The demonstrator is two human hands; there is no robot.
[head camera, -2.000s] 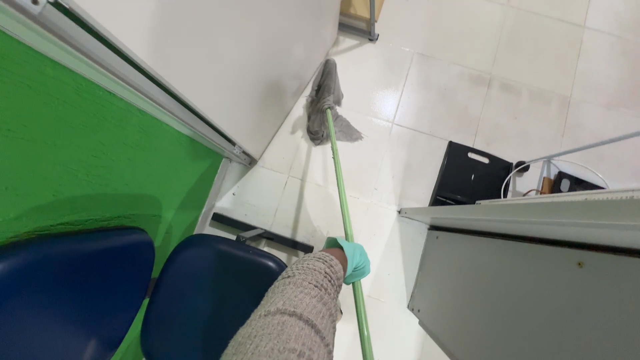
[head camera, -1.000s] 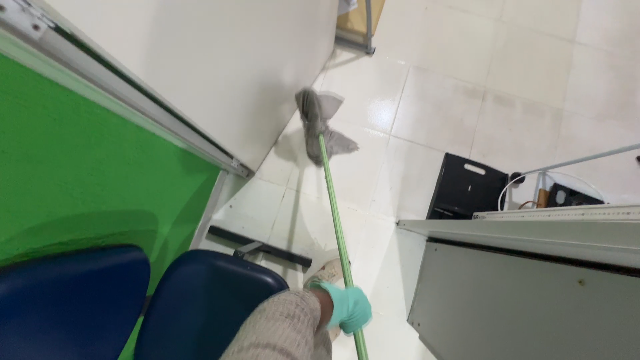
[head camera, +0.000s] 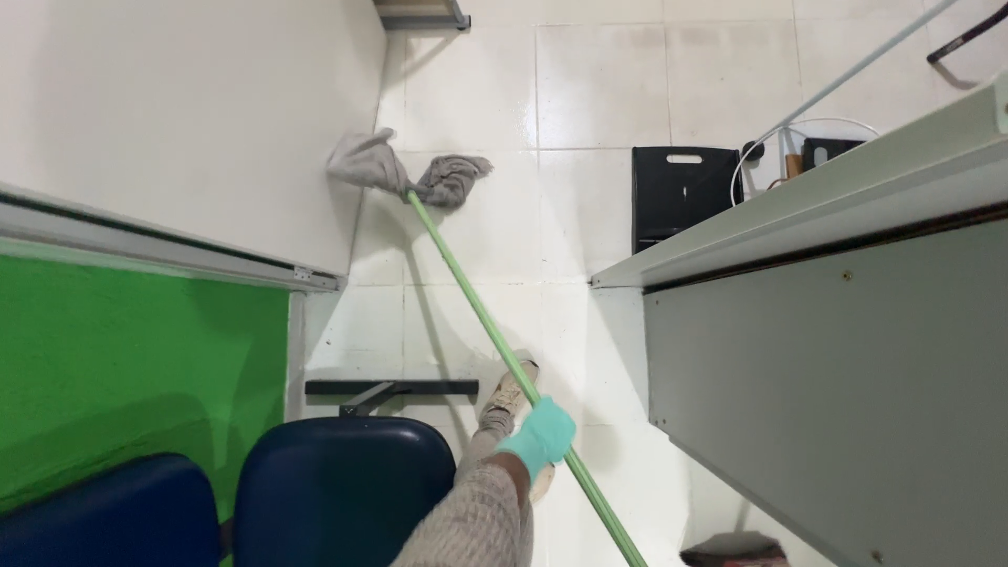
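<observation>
My left hand (head camera: 543, 433), in a mint-green glove below a knitted beige sleeve, is closed around a green ribbed pole (head camera: 484, 315). The pole slants from the lower right up to a grey cloth (head camera: 449, 179) at its far end. This cloth lies on the white tiled floor, and its left part reaches the foot of the white panel (head camera: 197, 118); that part looks slightly blurred. Below the pole, a light shoe (head camera: 510, 390) stands on the tiles. The lower end of the pole leaves the frame, and my right hand is out of view.
Two dark blue chairs (head camera: 342, 488) stand at the lower left, with a black metal foot bar (head camera: 449, 387) in front, beside a green wall (head camera: 134, 346). On the right are a grey cabinet panel (head camera: 827, 378), a black plastic object (head camera: 677, 197) and a white cable (head camera: 744, 161).
The cloth on the pole has moved back along the white panel's base and spread sideways. My left hand keeps its hold on the pole. The view has turned.
</observation>
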